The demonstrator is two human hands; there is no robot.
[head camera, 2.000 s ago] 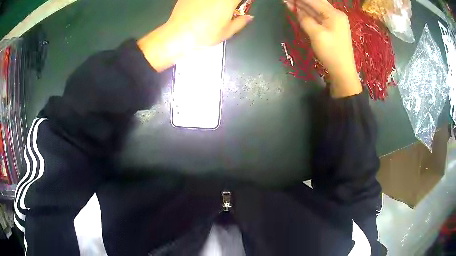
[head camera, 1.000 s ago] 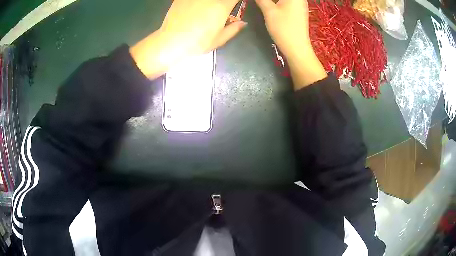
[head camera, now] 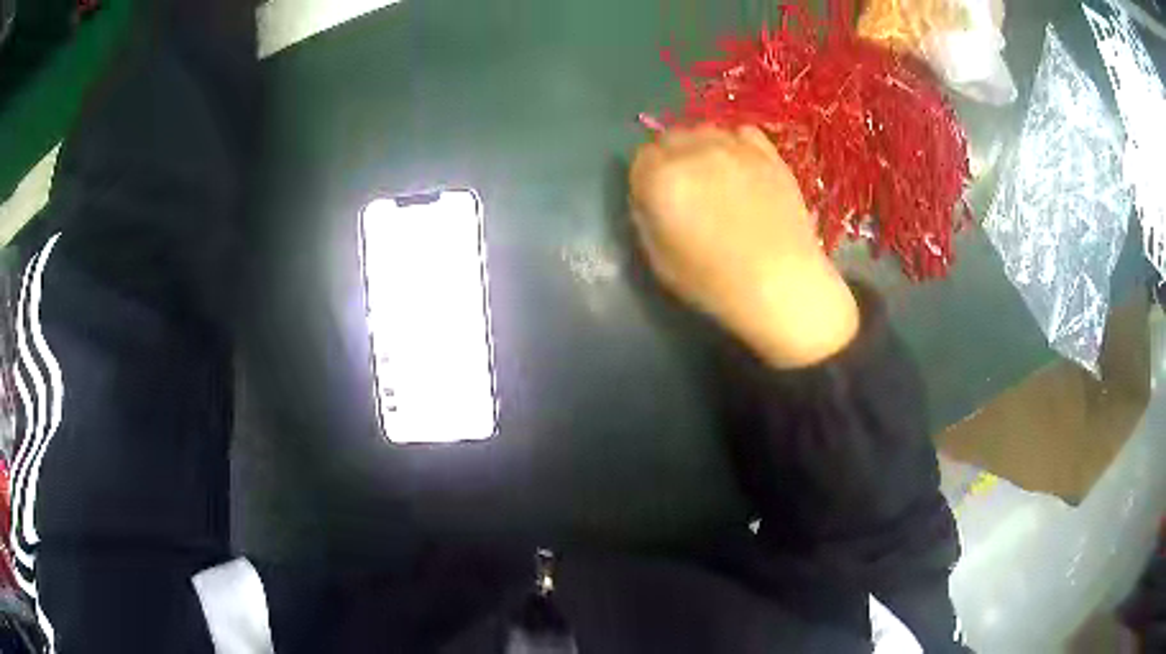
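Note:
My right hand [head camera: 735,236] is curled, back up, over the dark green worktop at the near left edge of a tangled heap of thin red strips [head camera: 882,141]. Its fingertips are hidden, so I cannot tell what, if anything, it holds. My left hand is out of the picture; only the dark sleeve shows, reaching up past the top left edge. No red housing can be made out. A smartphone [head camera: 430,319] with a glowing white screen lies left of my right hand.
A bag with orange-tan contents [head camera: 940,32] lies above the heap. A shiny clear bag [head camera: 1059,198] and white strips [head camera: 1135,115] lie at the right. An open cardboard box [head camera: 1068,422] is below the table's right edge. A pale rail [head camera: 320,15] crosses the top left.
My left hand has left the phone's top end and gone out at the upper left. My right hand has come down and curled beside the heap. The whole phone now shows, lower in the picture.

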